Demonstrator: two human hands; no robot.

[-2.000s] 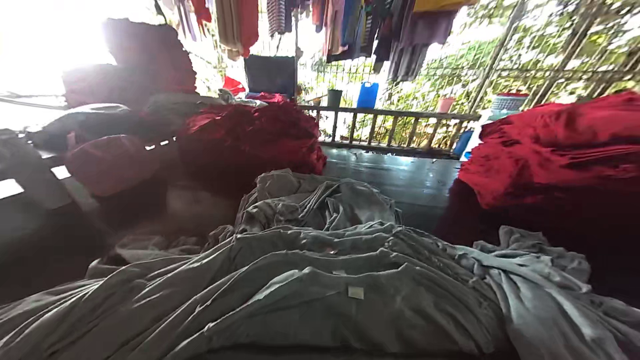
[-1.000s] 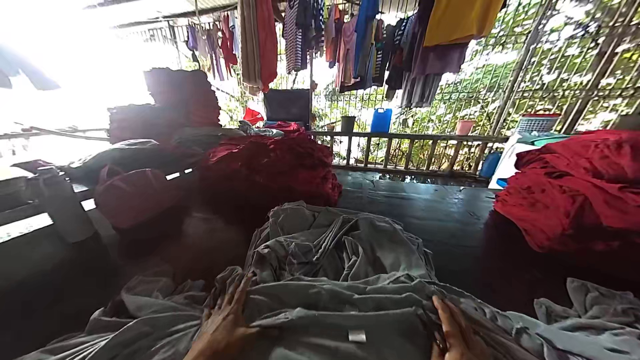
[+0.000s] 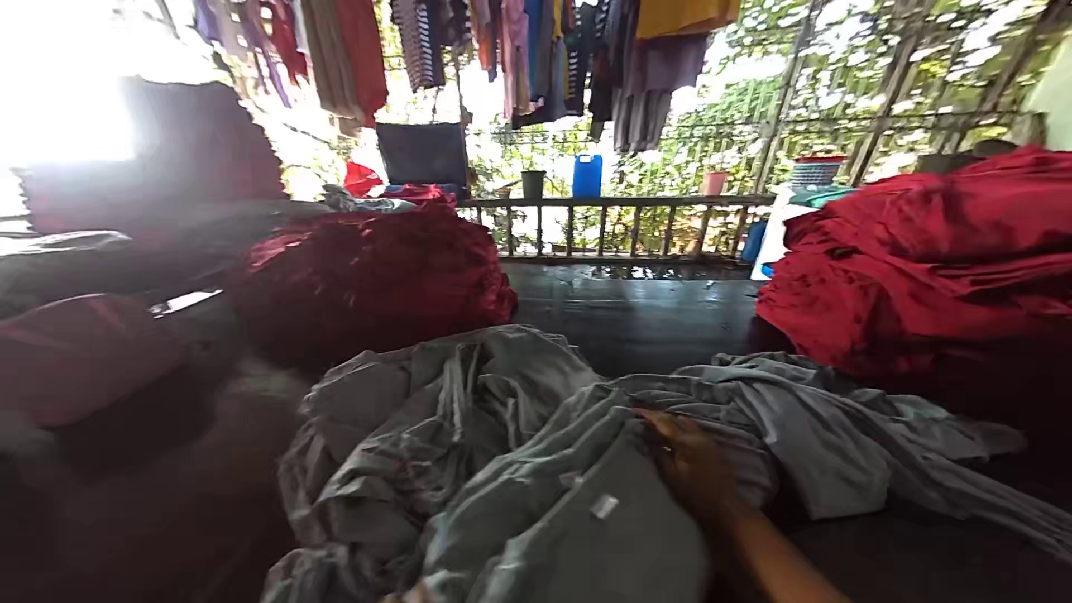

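Grey knit garments (image 3: 578, 511) lie stacked and rumpled on the dark table in front of me, small pale labels showing at the necklines. My right hand (image 3: 691, 465) grips the right edge of the stack, its fingers partly hidden in the folds. Only a sliver of my left hand (image 3: 409, 594) shows at the bottom edge, against the grey cloth; its fingers cannot be made out. Grey sleeves (image 3: 829, 427) spread out to the right, beyond my right hand.
Red garments are piled on the table at the left (image 3: 377, 276) and right (image 3: 938, 251). A dark red rounded bundle (image 3: 84, 356) sits at far left. Behind the dark tabletop (image 3: 636, 318) stand a wooden railing (image 3: 620, 201) and a blue jerrycan (image 3: 587, 176). Clothes (image 3: 536, 59) hang overhead.
Both hands lay spread on the grey stack a second ago. Now the right grips its right side and the left is nearly out of view. The front garments have been drawn together and turned, their necklines slanting.
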